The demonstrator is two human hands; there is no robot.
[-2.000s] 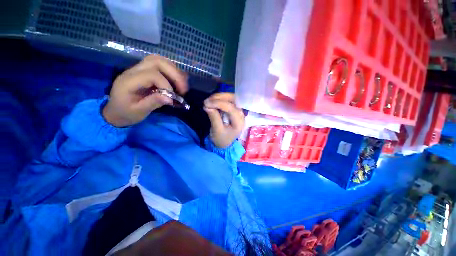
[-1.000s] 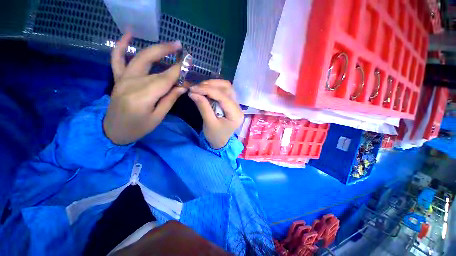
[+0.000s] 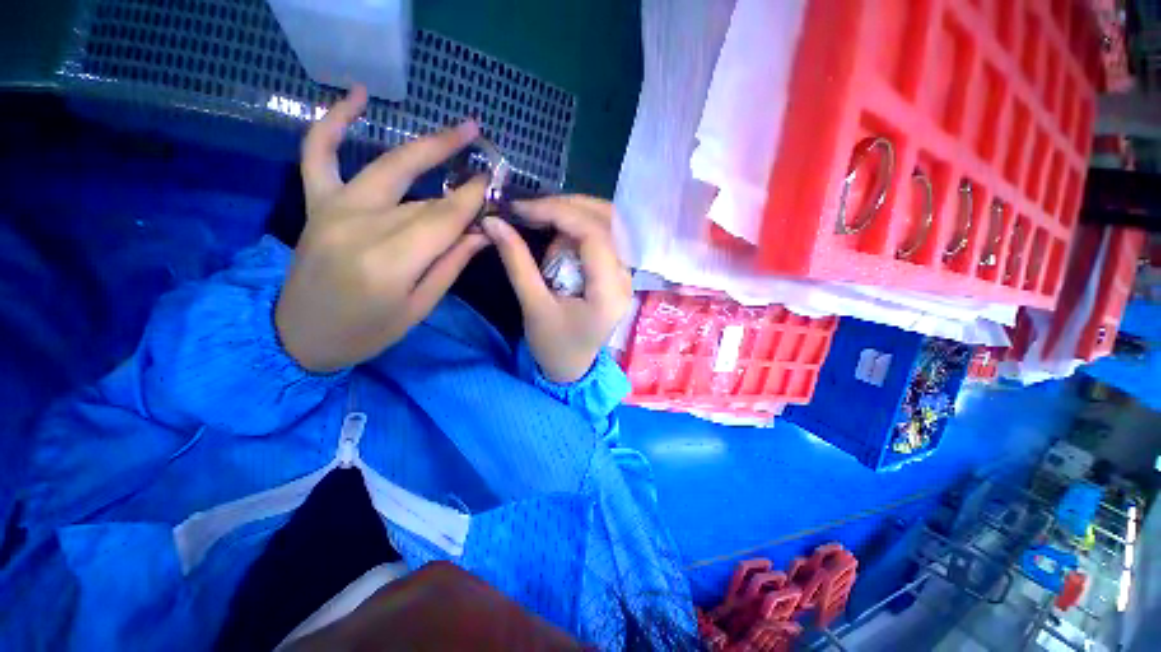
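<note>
My left hand point(image 3: 369, 261) and my right hand point(image 3: 573, 287) meet in front of my chest. They hold a thin shiny metal ring point(image 3: 497, 172) upright between the fingertips. My left hand's thumb and fingers are on the ring, with other fingers raised and spread. My right hand's thumb and index finger pinch its lower end. A small crumpled white cloth point(image 3: 564, 271) is tucked in my right hand's curled fingers. Fingers hide part of the ring.
A grey perforated strip point(image 3: 509, 108) lies beyond my hands with a white bottle point(image 3: 350, 45) on it. At right, a red compartment tray point(image 3: 796, 166) holds several rings above white sheets point(image 3: 668, 166). Below are another red tray point(image 3: 681, 363) and a blue bin point(image 3: 853, 395).
My hands were apart two seconds ago, with the ring in my left hand. They have come together at the ring, my left fingers spread. Over the last second they shifted slightly right.
</note>
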